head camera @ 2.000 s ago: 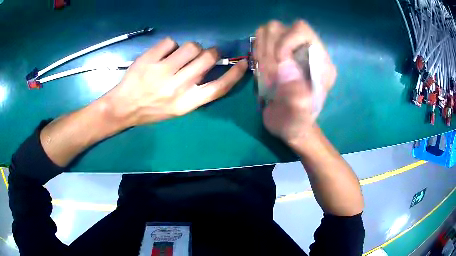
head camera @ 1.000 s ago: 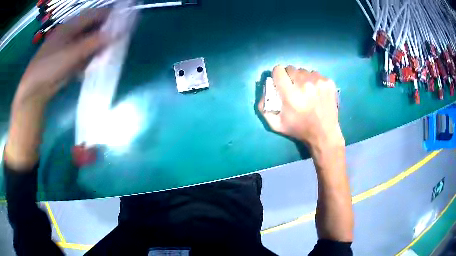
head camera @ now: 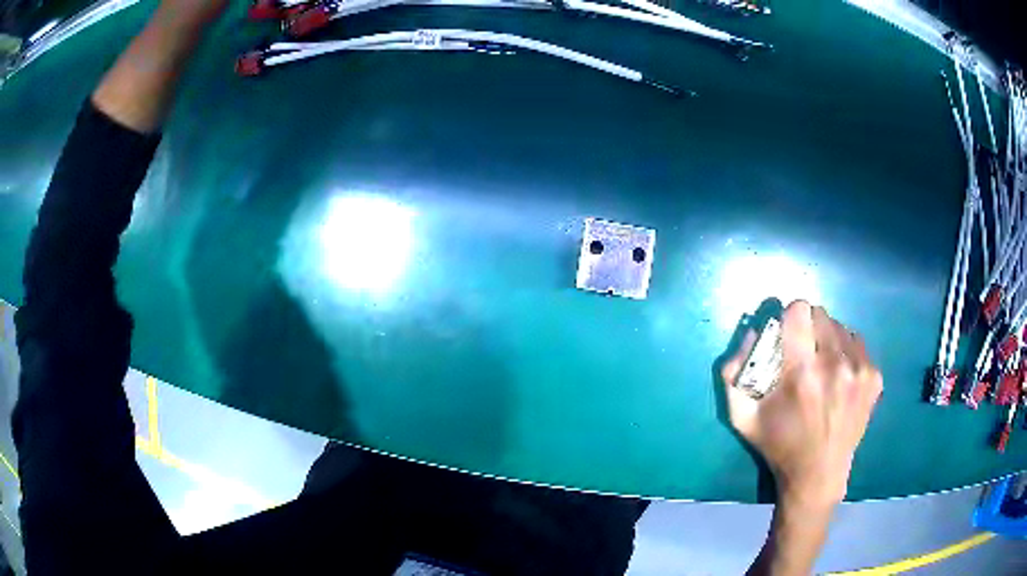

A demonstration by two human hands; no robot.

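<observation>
The small silver metal block (head camera: 616,259) lies on the green mat near the middle, with two dark round holes on top. My right hand (head camera: 813,388) rests on the mat to the right of the block, closed around the flat metal bar (head camera: 762,360); part of the bar shows between thumb and fingers. My left arm reaches to the far left; the left hand is cut off by the top edge. A white wire harness (head camera: 541,52) with a red connector (head camera: 249,63) lies at the far side of the mat, with a dark free end.
More white harnesses (head camera: 664,18) with red ends lie beyond it at the top edge. A large pile of white cables (head camera: 971,225) with red connectors is at the right. The green table's front edge (head camera: 541,491) curves below. A blue stool (head camera: 1000,506) stands at the lower right.
My left hand has moved up and out at the top left; the harness it carried is no longer seen there. The view has shifted, and my right hand still holds the bar.
</observation>
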